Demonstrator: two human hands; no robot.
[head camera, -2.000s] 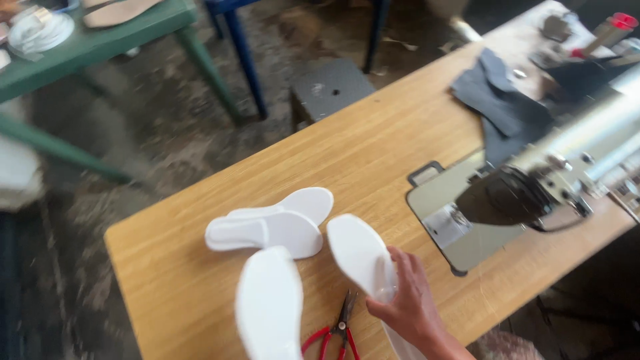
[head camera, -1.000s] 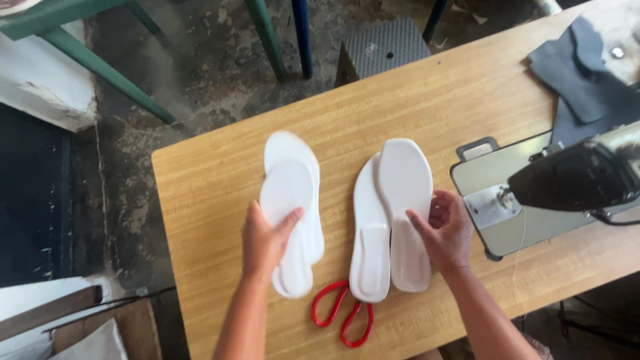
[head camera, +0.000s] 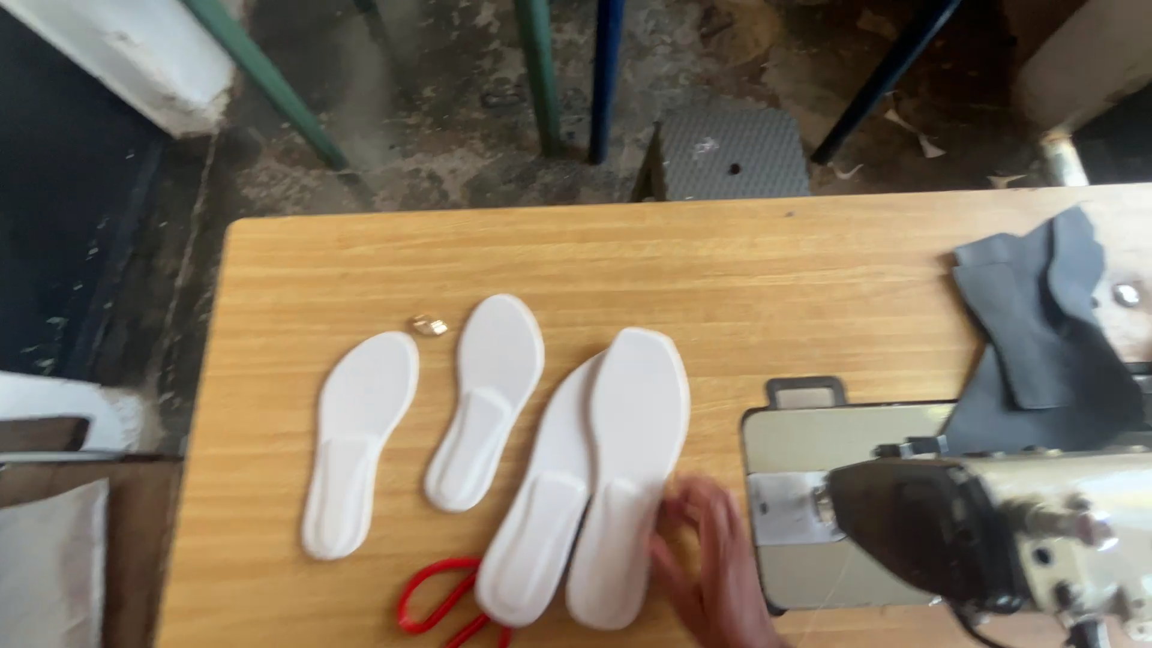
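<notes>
Two larger white shoe insoles lie side by side on the wooden table; the right one (head camera: 637, 423) partly overlaps its neighbour (head camera: 540, 531). My right hand (head camera: 715, 562) is at the right edge of the overlapping insole, fingers curled and slightly blurred; whether it grips the edge is unclear. Further left, two smaller white insoles, one near the middle (head camera: 499, 360) and one at the far left (head camera: 364, 396), lie apart. Between their toe ends sits a small gold-coloured metal piece (head camera: 429, 325). Red-handled scissors (head camera: 441, 565) lie partly under the larger pair. My left hand is out of view.
A sewing machine head (head camera: 954, 531) and its bed plate (head camera: 846, 576) occupy the table's right side. Dark grey material pieces (head camera: 1035, 333) lie behind it. Beyond the far table edge (head camera: 585, 211) stands a grey stool (head camera: 733, 157), with green and blue furniture legs nearby.
The two smaller insoles, stacked under my left hand a second ago, now lie apart. My left hand has left the view. The gold-coloured piece now shows.
</notes>
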